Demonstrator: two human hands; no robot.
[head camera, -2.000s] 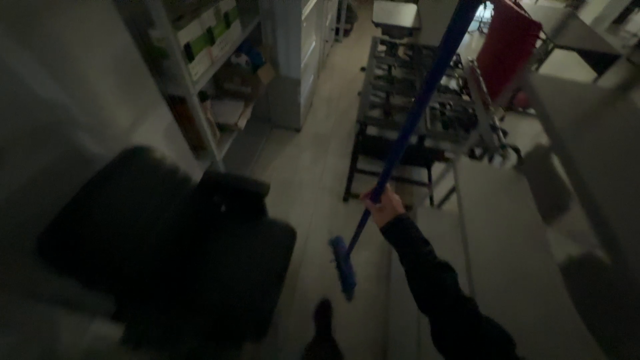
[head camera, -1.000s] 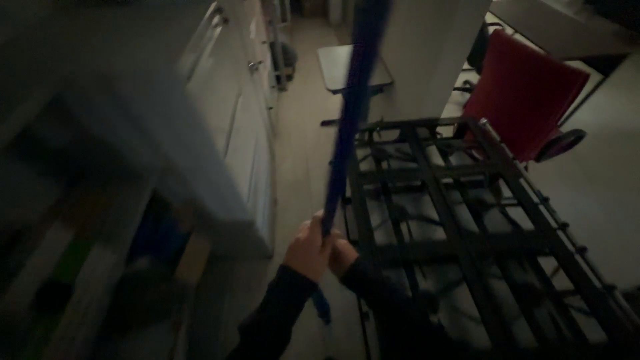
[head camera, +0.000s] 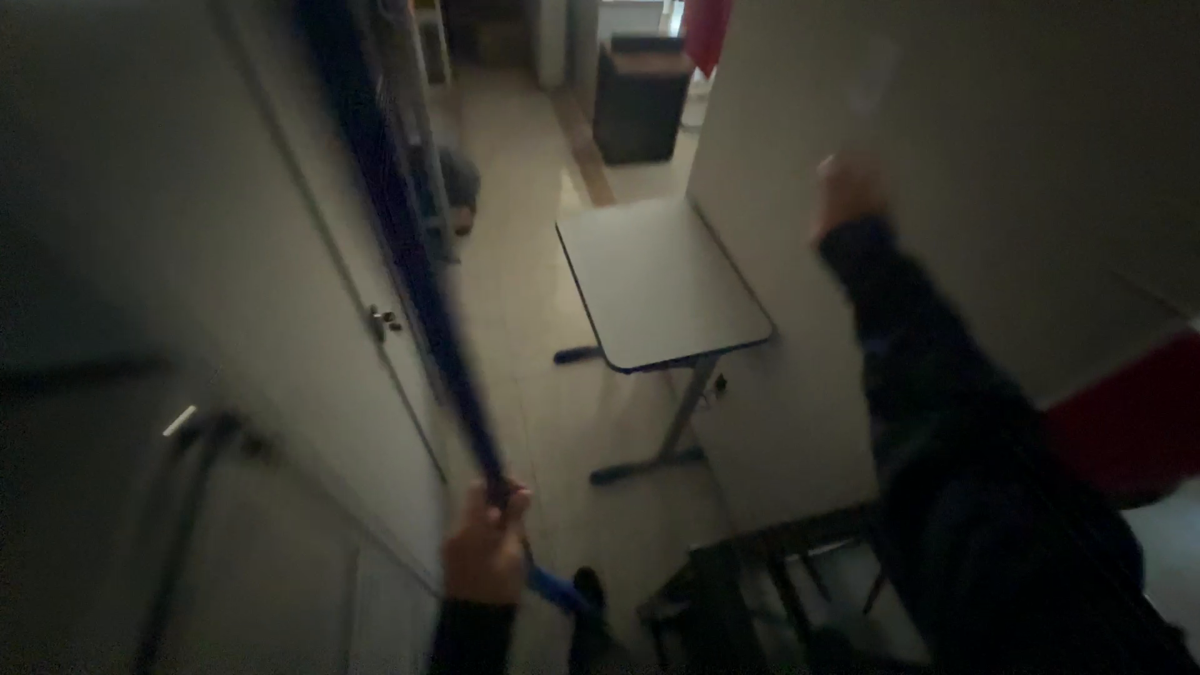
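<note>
My left hand (head camera: 486, 539) grips the blue pole of a broom (head camera: 427, 291) at the lower centre. The pole slants from the top left down past my hand, and its blue head (head camera: 558, 591) shows partly near my dark shoe. My right hand (head camera: 848, 192) is off the pole, raised in front of a pale wall panel (head camera: 797, 394) at the right. It is blurred; nothing shows in it, and I cannot tell how its fingers are set or whether it touches the panel.
A small white-topped table (head camera: 666, 281) stands ahead against the panel. Cabinet doors (head camera: 309, 234) line the left side. Further on is a dark bin-like box (head camera: 639, 103). A black metal rack (head camera: 797, 581) is at the bottom right, with a red chair (head camera: 1134, 422) beyond it.
My right hand has let go of the pole and moved up to the right, while my left hand still holds it. The view has moved forward toward the small table.
</note>
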